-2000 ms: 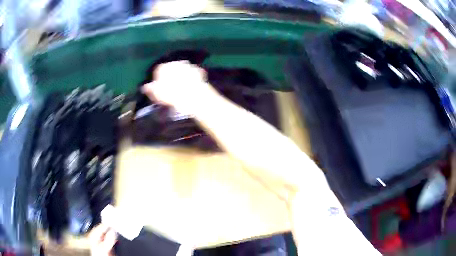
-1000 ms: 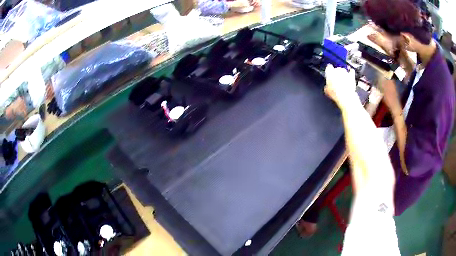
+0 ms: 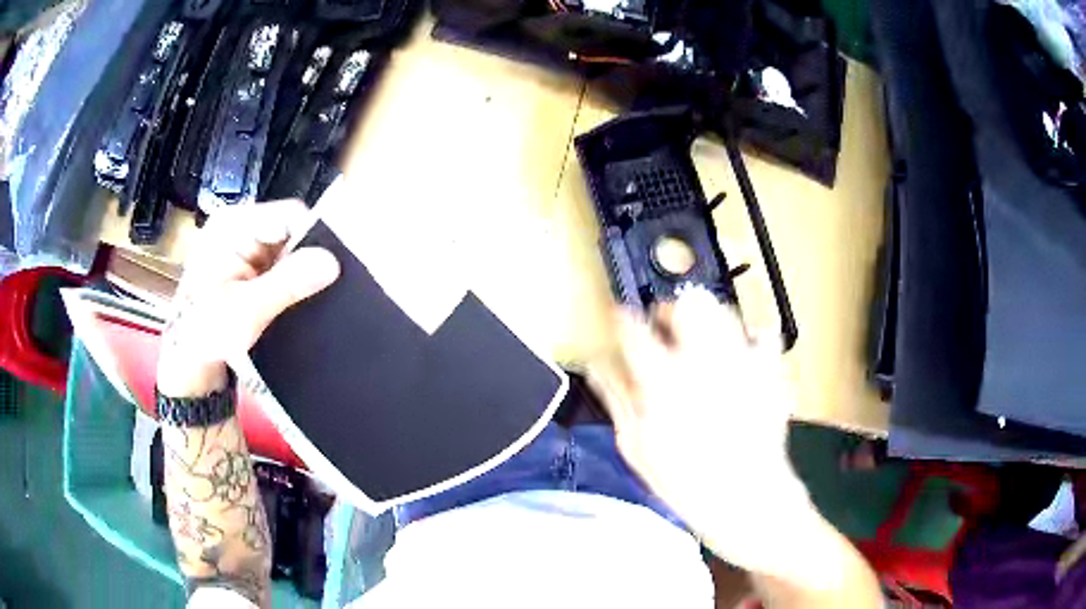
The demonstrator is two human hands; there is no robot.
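Note:
My left hand (image 3: 256, 280) holds a matte black sheet (image 3: 399, 387) with a white margin by its upper left edge, thumb on top. The sheet has a notch cut at its upper side and hangs over my lap. A black housing (image 3: 649, 196) with a vent grille and a round hole lies on the tan cardboard. My right hand (image 3: 703, 393) is at the near end of the housing, its fingertips blurred; whether it grips the housing cannot be told. A thin black frame part (image 3: 762, 244) lies beside the housing on the right.
Narrow black panels (image 3: 244, 113) stand at the upper left. More housings with white discs lie on a black mat (image 3: 816, 137) at the back. A large black mat (image 3: 1036, 321) is at right. A teal bin (image 3: 113, 488) with a red folder (image 3: 125, 357) is at lower left.
The view has turned from the mat and other worker at right back to the cardboard. My right hand has come back from the blue object to the housing. My left hand now shows with the sheet.

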